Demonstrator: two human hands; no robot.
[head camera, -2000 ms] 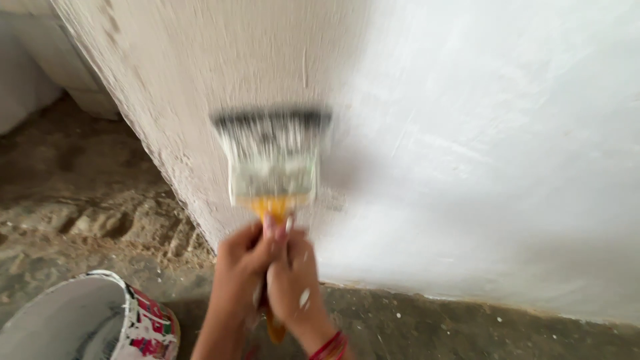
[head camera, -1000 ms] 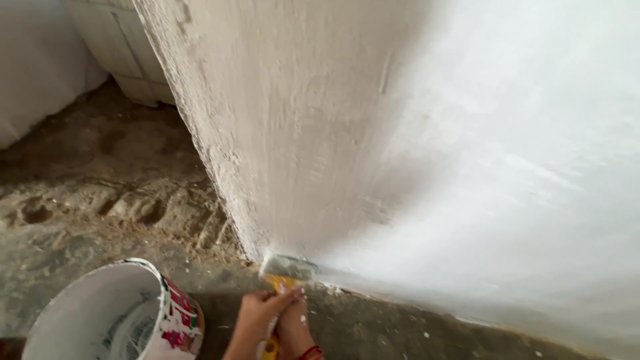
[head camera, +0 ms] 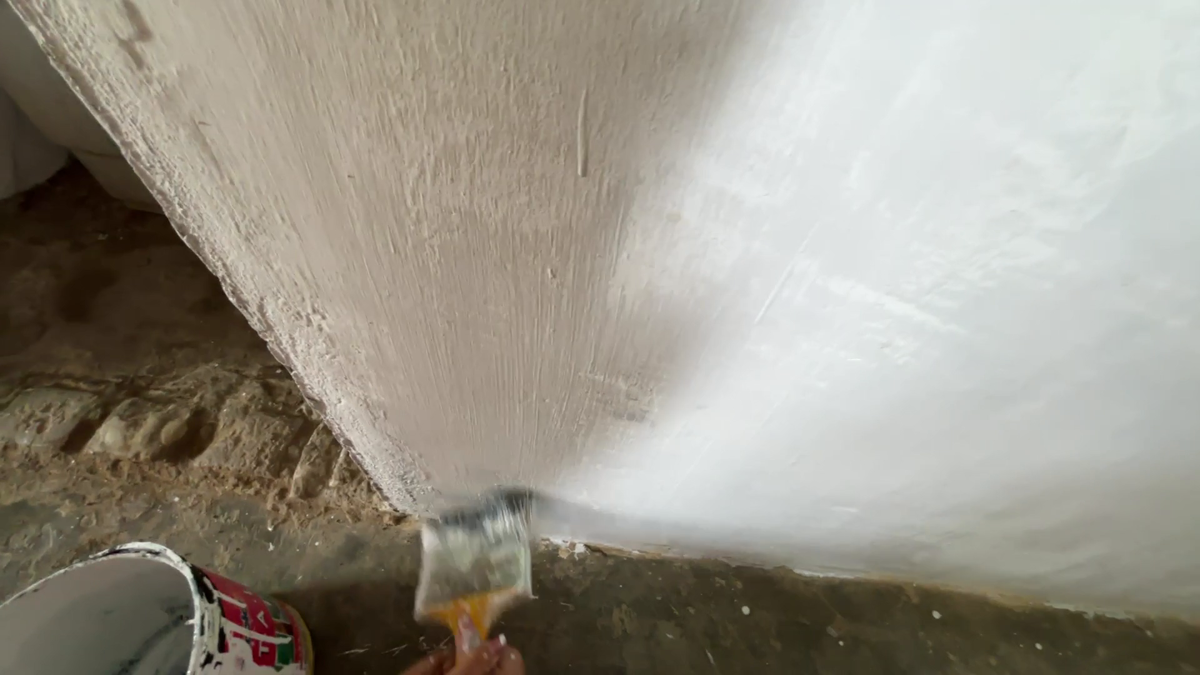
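Observation:
A wide flat paintbrush (head camera: 476, 562), smeared with white paint and fitted with a yellow handle, has its dark bristles against the foot of the painted wall (head camera: 487, 281), near its corner. The fingers of my left hand (head camera: 431, 664) and my right hand (head camera: 492, 654) close around the handle at the bottom edge of the view; the rest of both hands is cut off. To their left stands a paint bucket (head camera: 194, 614) with a white-smeared rim and a red printed side.
A rough corner edge (head camera: 272, 328) runs down the wall's left side. Beyond it lie uneven stones and rubble (head camera: 178, 427), with a pale object (head camera: 37, 94) at the upper left. White specks dot the dark floor (head camera: 675, 609) along the wall's base.
Two seconds ago the brush was higher on the wall; one second ago it was down at the base, where it is now. Both hands have moved down with it. The view has shifted.

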